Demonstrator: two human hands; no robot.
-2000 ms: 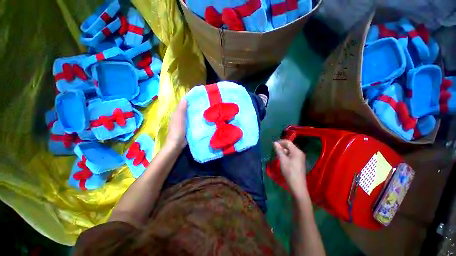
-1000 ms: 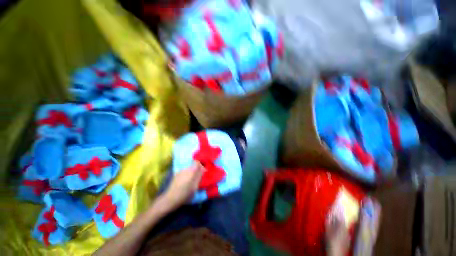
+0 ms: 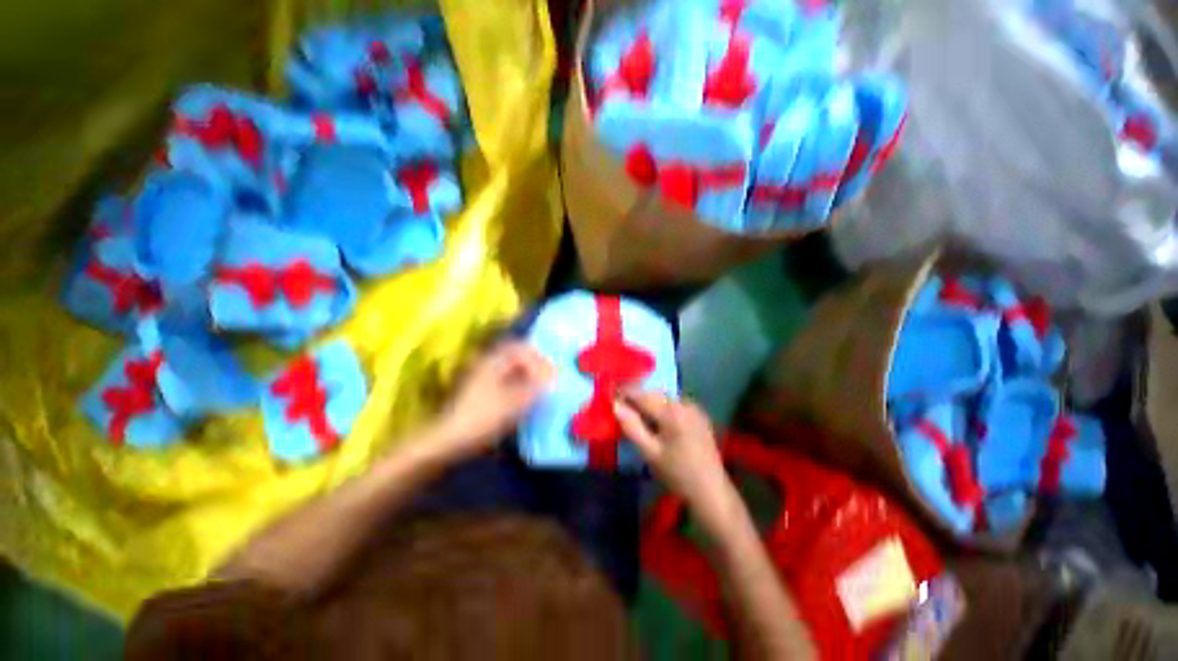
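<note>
A light-blue plush gift-box piece (image 3: 557, 417) lies on my lap with its outer face up. Its red bow and ribbon band (image 3: 605, 349) run from its top edge to its bottom edge. My left hand (image 3: 501, 394) is at the piece's left edge with its fingers bent together; the blur hides whether it grips anything. My right hand (image 3: 669, 435) is over the lower right of the bow with its fingertips together. I cannot tell whether they hold anything. No needle or thread can be made out.
A yellow sack (image 3: 446, 338) with blue pieces spreads at left. Cardboard cartons (image 3: 646, 239) (image 3: 827, 368) of pieces stand ahead and at right. A pale sack (image 3: 962, 142) lies beyond. The red stool (image 3: 827, 517) at right bears a paper sheet (image 3: 878, 584) and a pencil case (image 3: 933, 617).
My right hand has come from the stool to the bow. My left hand has moved from the bow to the piece's left edge. The camera view has shifted.
</note>
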